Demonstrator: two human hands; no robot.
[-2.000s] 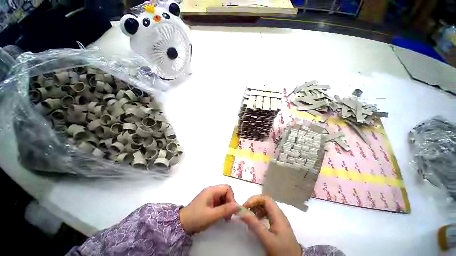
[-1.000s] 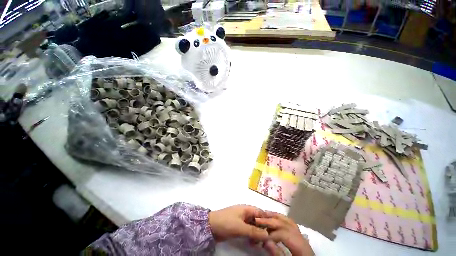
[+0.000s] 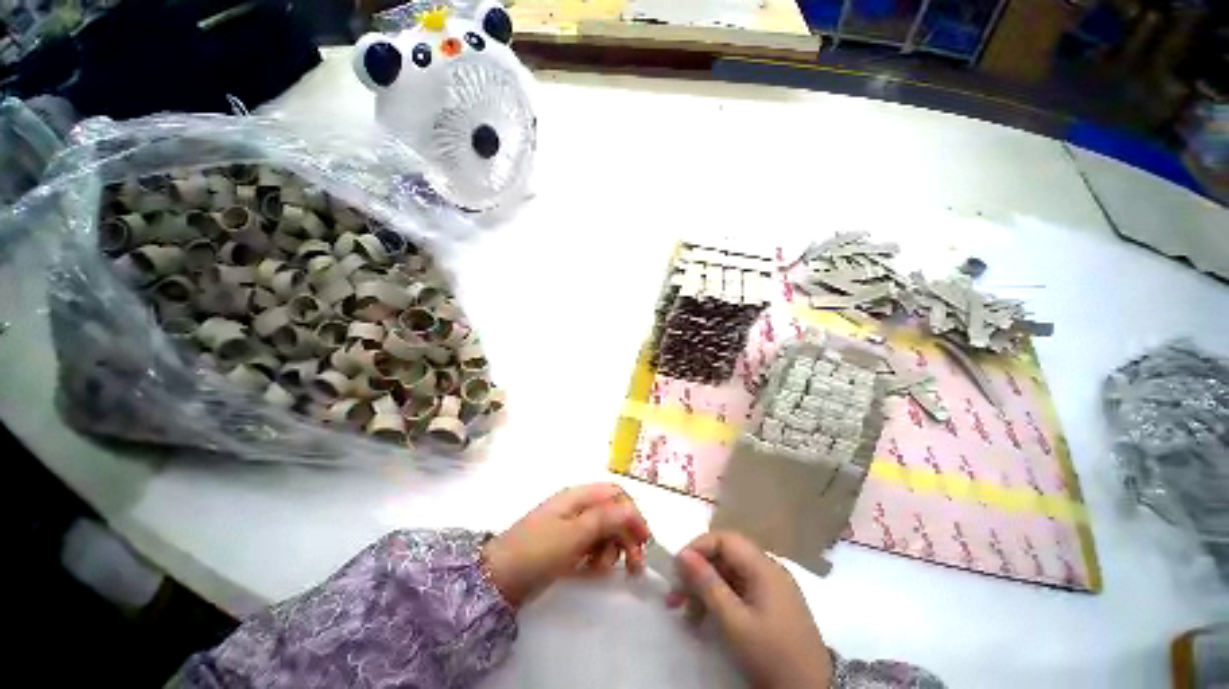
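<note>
My left hand (image 3: 573,538) and my right hand (image 3: 745,603) are at the bottom centre, a little apart. A small pale strip (image 3: 660,563) spans between their fingertips; the fingers hide part of it. The laid-out strips (image 3: 814,411) form a grey patch with rows of pale blocks on the pink work board (image 3: 970,464). Stacked strips (image 3: 708,337) with a pale top and dark side stand at the board's far left corner. Loose grey strips (image 3: 856,279) lie heaped at its far side.
A large open plastic bag of keeper loops (image 3: 303,310) is at left. A white desk fan (image 3: 465,128) stands behind it. A second plastic bag (image 3: 1175,424) is at the right edge. An orange-brown and white object (image 3: 1200,660) is cut off at lower right.
The view swung left, then back. My hands, close together and overlapping a second ago, are now farther apart, with the pale strip showing between them.
</note>
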